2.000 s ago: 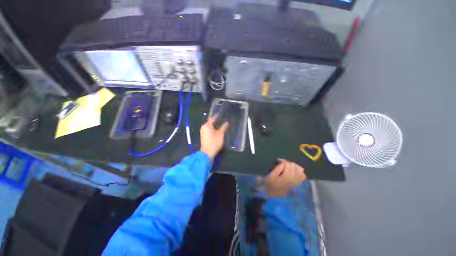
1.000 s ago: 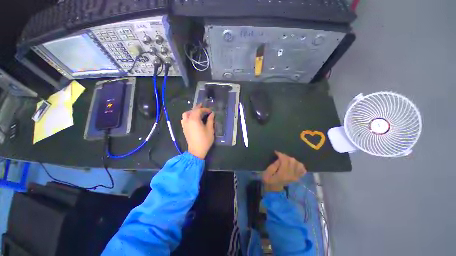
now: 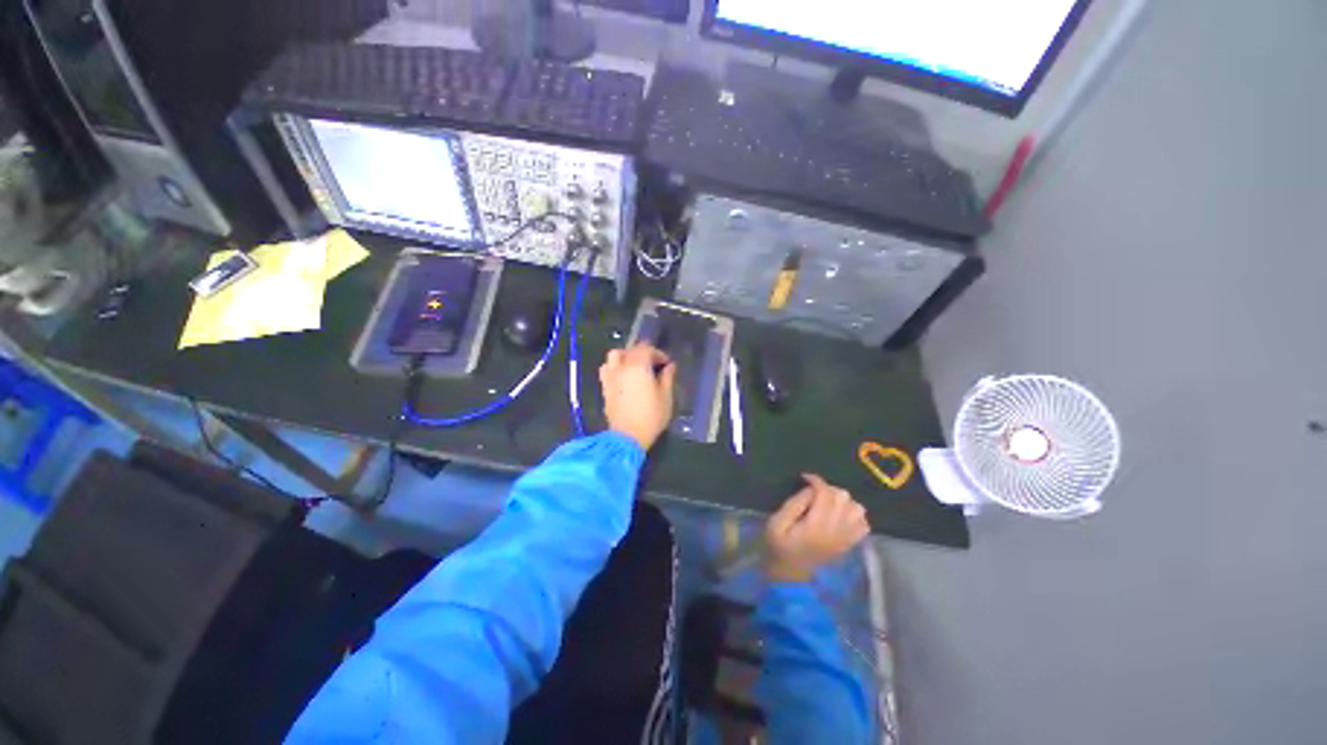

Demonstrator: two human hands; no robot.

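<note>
A test pad (image 3: 707,396) with a grey edge and blue centre lies on the bench in front of me. A dark flat shape like a smartphone (image 3: 678,338) lies on it, partly hidden by my hand. My left hand (image 3: 639,393) is over the pad's left side, fingers bent down at the dark shape; whether they grip it is hidden. My right hand (image 3: 815,530) is at the bench's front edge, loosely curled, with nothing visible in it. A second smartphone (image 3: 434,309) with an orange icon lies on the left test pad (image 3: 377,355), a black cable at its lower end.
Blue cables (image 3: 574,349) run from the radio tester (image 3: 533,197) between the pads. A white stick (image 3: 735,406), a mouse (image 3: 774,379), a yellow heart-shaped item (image 3: 885,464) and a fan (image 3: 1027,444) are on the right. Another mouse (image 3: 525,329) and yellow paper (image 3: 277,297) are left.
The view has shifted, and a monitor now shows at the top. My left hand stays over the right pad, its fingers more bent than two seconds ago. My right hand stays near the bench edge.
</note>
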